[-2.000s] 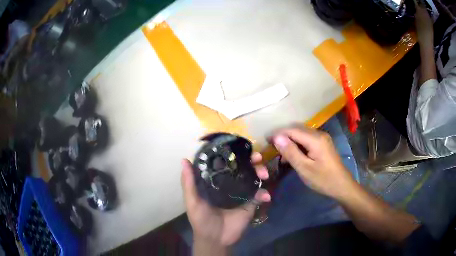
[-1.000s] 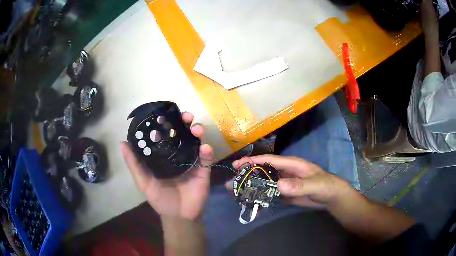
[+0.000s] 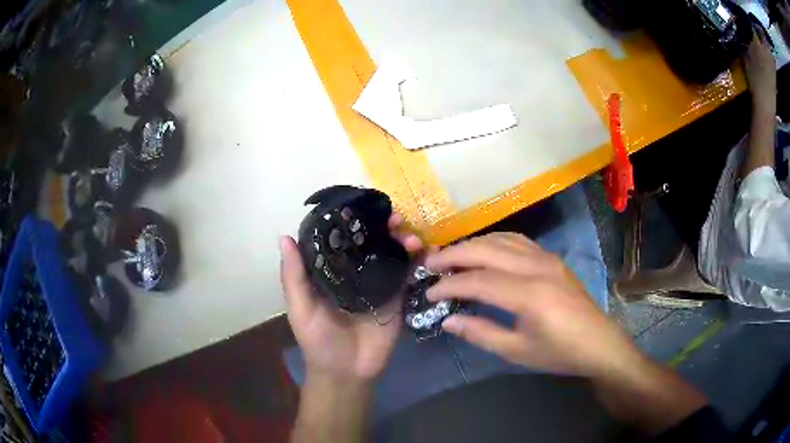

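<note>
My left hand [image 3: 333, 333] holds a black round camera housing [image 3: 368, 264] from below, its face with several round openings turned up. My right hand [image 3: 528, 303] holds a small camera board module [image 3: 426, 313] close to the housing's right side. Its fingers cover part of the module, and a row of small round shiny spots shows on it. A thin wire hangs at the housing's lower edge. Whether the module touches the housing is hard to tell.
A white bent paper piece [image 3: 442, 130] lies by the orange tape. Several black units [image 3: 149, 251] stand at left above a blue crate [image 3: 52, 346]. A red strip [image 3: 618, 164] hangs at the table edge. A person's arm [image 3: 762, 104] and black units are at right.
My left hand has moved right with the housing. My right hand has brought the module closer to it and turned it; the white loop and yellow wire no longer show.
</note>
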